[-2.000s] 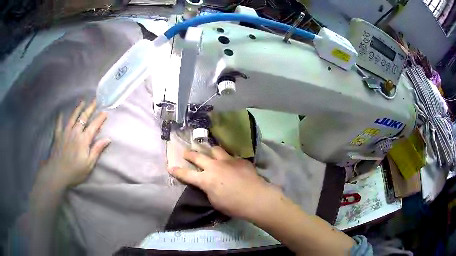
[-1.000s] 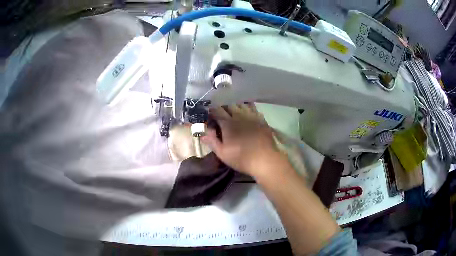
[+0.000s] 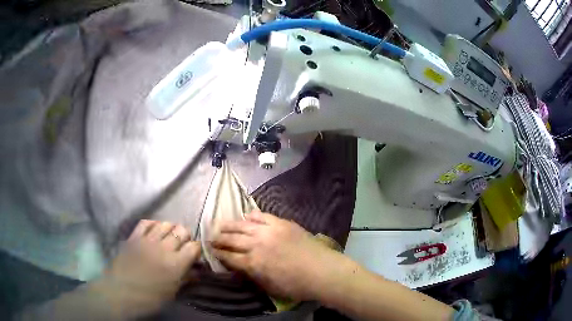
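Note:
The grey-brown main garment panel lies under and left of the machine head. A cream piece runs from the presser foot down to my hands, gathered in folds. The dark panel lies right of it and also shows below my hands. My left hand is blurred, its bent fingers at the left edge of the cream piece; its fingertips' hold is not clear. My right hand grips the cream piece's lower part. A sliver of yellow-green cloth shows below my right hand.
The white JUKI machine spans the view, with a blue tube on top. A clear guard hangs left of the head. Red-handled snips lie on the right table. A yellow piece, striped cloth and control panel stand right.
My left hand has come back into view beside the cream piece. My right hand has moved down from behind the presser foot. The dark panel now spreads under the arm, and the snips are uncovered.

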